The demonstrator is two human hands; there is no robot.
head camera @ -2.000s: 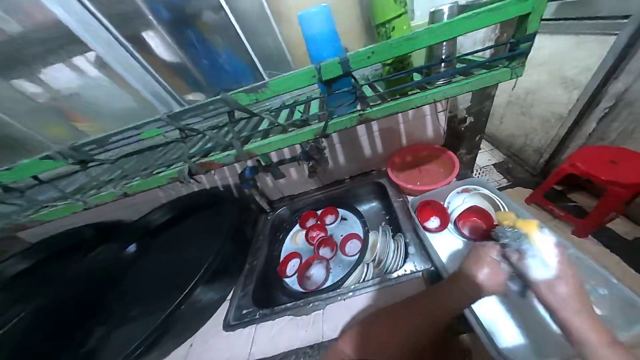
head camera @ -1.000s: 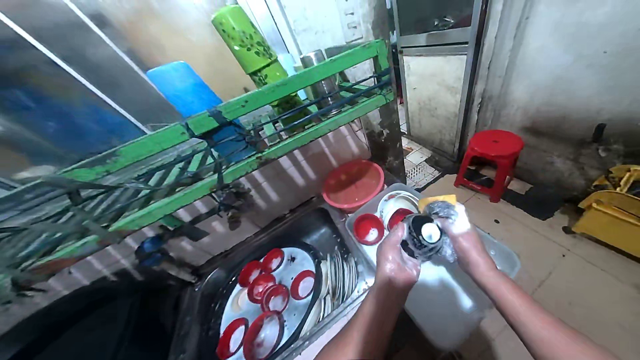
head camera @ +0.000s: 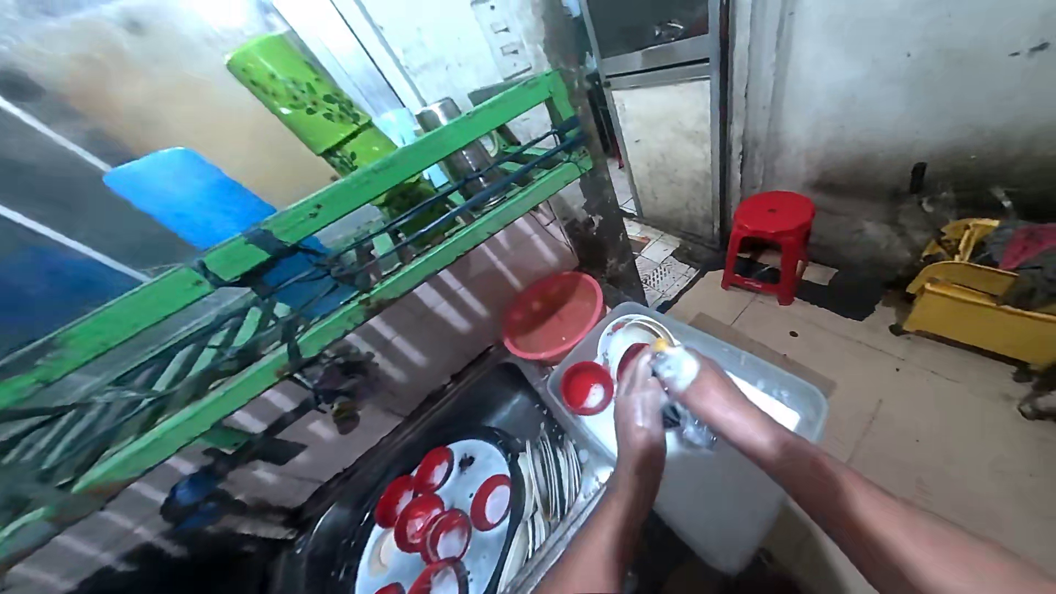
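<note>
My left hand (head camera: 640,412) and my right hand (head camera: 686,375) meet above a grey plastic tub (head camera: 804,394). Between them is a dark, shiny object (head camera: 672,415), mostly covered by my fingers, so its kind is unclear. Suds and a bit of yellow sponge (head camera: 661,345) show at my right hand. Inside the tub, near my left hand, are a red bowl (head camera: 587,388) and a white plate (head camera: 610,340). In the black sink (head camera: 503,384) at the lower left, several small red bowls (head camera: 419,521) lie on a round tray (head camera: 478,454) beside a row of plates (head camera: 549,478) on edge.
A red basin (head camera: 554,318) stands behind the tub. The green rack (head camera: 412,165) along the wall holds a blue container (head camera: 190,194), green containers (head camera: 297,95) and a metal jug (head camera: 462,148). On the floor are a red stool (head camera: 774,216) and a yellow mop bucket (head camera: 973,318).
The view has swung right, bringing the stool and yellow bucket further in. My hands stay together over the tub; the dark object's round end, visible one second ago, is now hidden.
</note>
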